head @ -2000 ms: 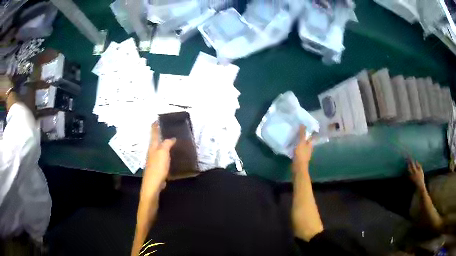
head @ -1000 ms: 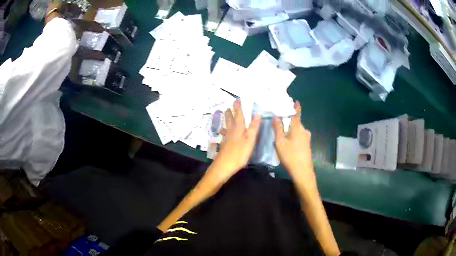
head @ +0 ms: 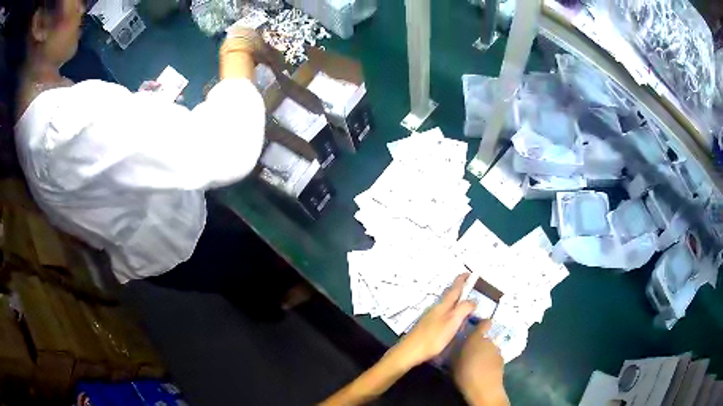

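Note:
My left hand is shut on a small retail box, whose brown inner flap shows at its far end. The box is over the front of the leaflet heap. My right hand is blurred and lies against the box's near part. Something pale is between the hands, but I cannot tell whether my right hand grips it. The instruction leaflets are white squares in a wide heap under and beyond the box.
A co-worker in white stands at the left. Open boxes stand near them by a cable pile. Metal posts rise behind the leaflets. Bagged devices lie at the right. Finished boxes stand at the lower right.
The view has swung left, showing more of the co-worker. My hands were spread over a bagged device and the box; now they are close together at the box, its brown flap showing.

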